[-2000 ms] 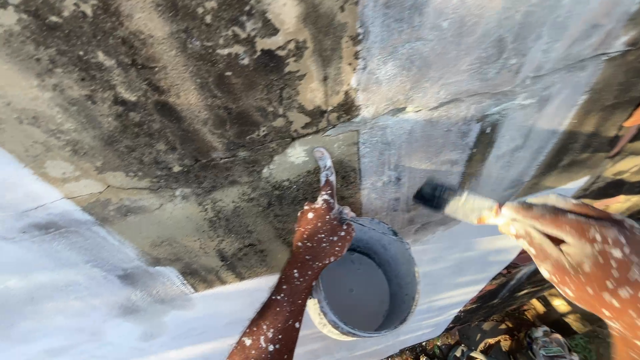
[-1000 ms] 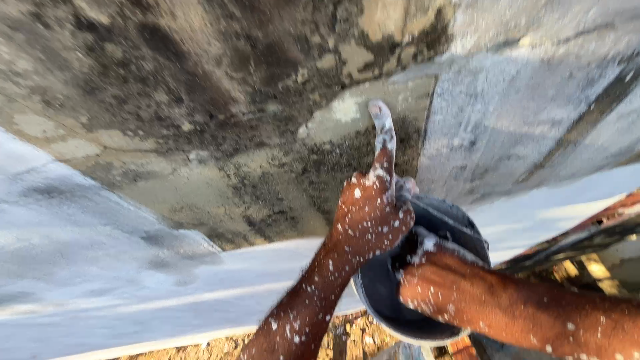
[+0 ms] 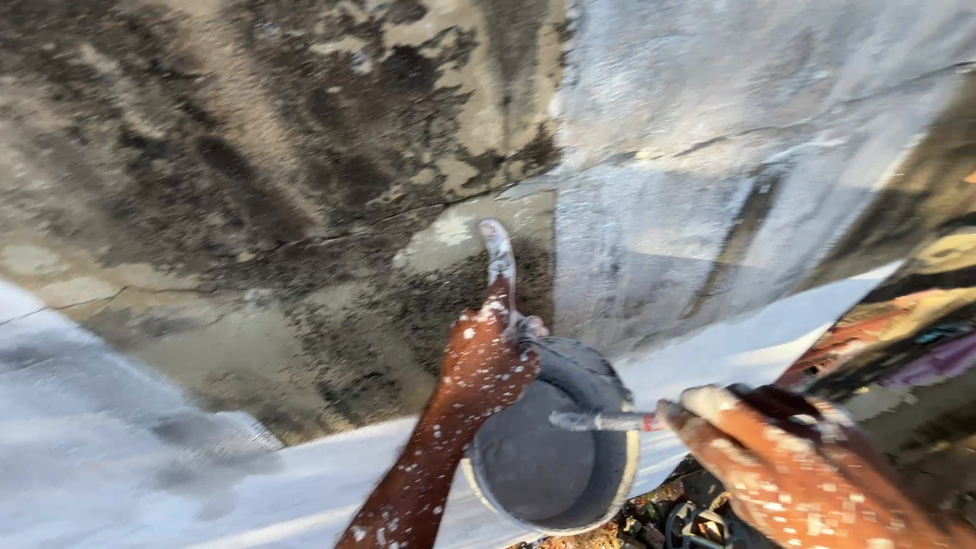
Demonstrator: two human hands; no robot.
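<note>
My left hand (image 3: 492,358), speckled with white paint, grips the rim of a paint bucket (image 3: 625,465), its index finger pointing up along the wall. Greyish liquid paint (image 3: 537,457) lies inside the bucket. At the right, my right hand (image 3: 778,450), also spattered, holds a paintbrush (image 3: 606,421) by its handle. The brush's head is over the bucket's opening, seen narrow side on; whether it touches the paint I cannot tell. Behind both hands stands a plastered wall with a dark, stained patch (image 3: 305,152).
Whitish coating covers the wall at the upper right (image 3: 686,99) and lower left (image 3: 76,427). A thin crack (image 3: 366,221) crosses the stained part. A white band (image 3: 351,457) runs along the wall's lower part. Rubble (image 3: 648,518) and a dark round object (image 3: 701,526) lie below at the right.
A second ago my right hand was down in the bucket; now it is to the right of it, with the brush showing. My left hand has kept its grip on the bucket.
</note>
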